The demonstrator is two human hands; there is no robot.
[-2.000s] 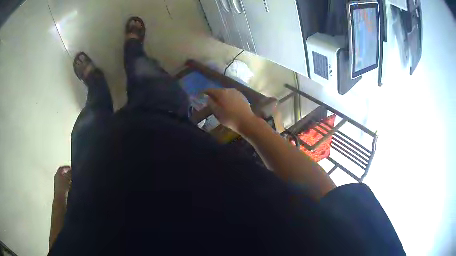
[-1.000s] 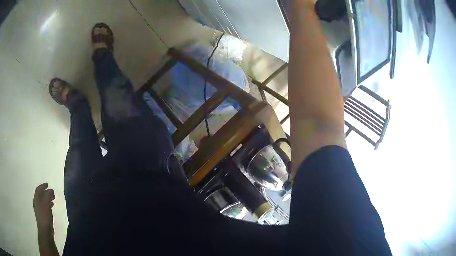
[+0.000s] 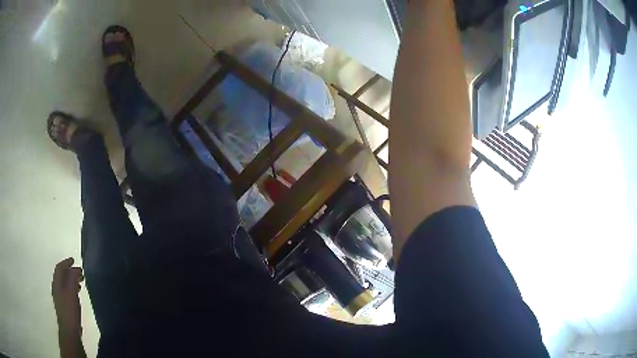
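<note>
A grey-white copier [image 3: 342, 24] stands at the top of the picture, with a tilted screen panel [image 3: 538, 63] at the upper right. My right forearm reaches up across the view in front of it. The right hand is cut off by the top edge, so what it touches is hidden. My left hand [image 3: 68, 274] hangs low at the left edge beside my leg, fingers loosely bent and apart, with nothing visible in it.
A wooden tea table [image 3: 300, 199] stands close by my right side, holding a glass kettle [image 3: 367, 234] and a dark cylinder [image 3: 335, 273]. A black cable [image 3: 272, 105] and a pale blue translucent bag-like thing [image 3: 300, 91] are beyond its legs. A slatted rack [image 3: 508, 150] is at right.
My right hand has gone from above the table to beyond the top edge, its arm stretched toward the copier. The view has shifted, showing more of the tea table.
</note>
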